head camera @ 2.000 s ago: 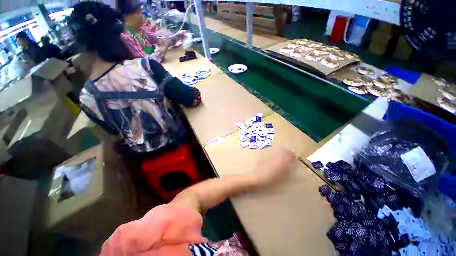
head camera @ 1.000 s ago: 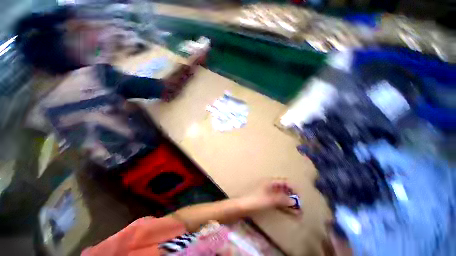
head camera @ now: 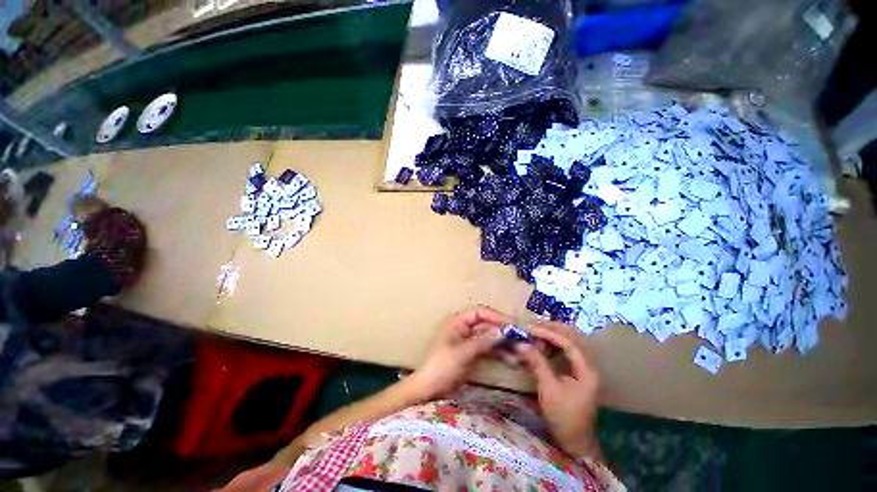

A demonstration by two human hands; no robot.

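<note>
My left hand (head camera: 462,348) and my right hand (head camera: 565,375) meet above the front edge of the bench. Their fingertips hold a small square unit (head camera: 515,333) between them, with dark and white parts showing; its details are too small to tell. A heap of dark square pieces (head camera: 524,216) lies beyond my hands. A large loose pile of white square pieces (head camera: 712,231) lies to the right, touching the dark heap. A small group of assembled units (head camera: 279,209), mostly white side up, lies on the cardboard-covered bench (head camera: 385,279) at the left.
A clear plastic bag of dark pieces (head camera: 481,72) with a white label stands behind the dark heap. A blue bin (head camera: 625,27) and a crumpled clear bag (head camera: 740,53) are behind. The green belt (head camera: 288,91) carries white discs. A person's sleeved arm (head camera: 67,288) reaches in at far left.
The view has swung right. My left hand has come back from the bench at left and now meets my right hand at the small unit. The white pile shows more fully.
</note>
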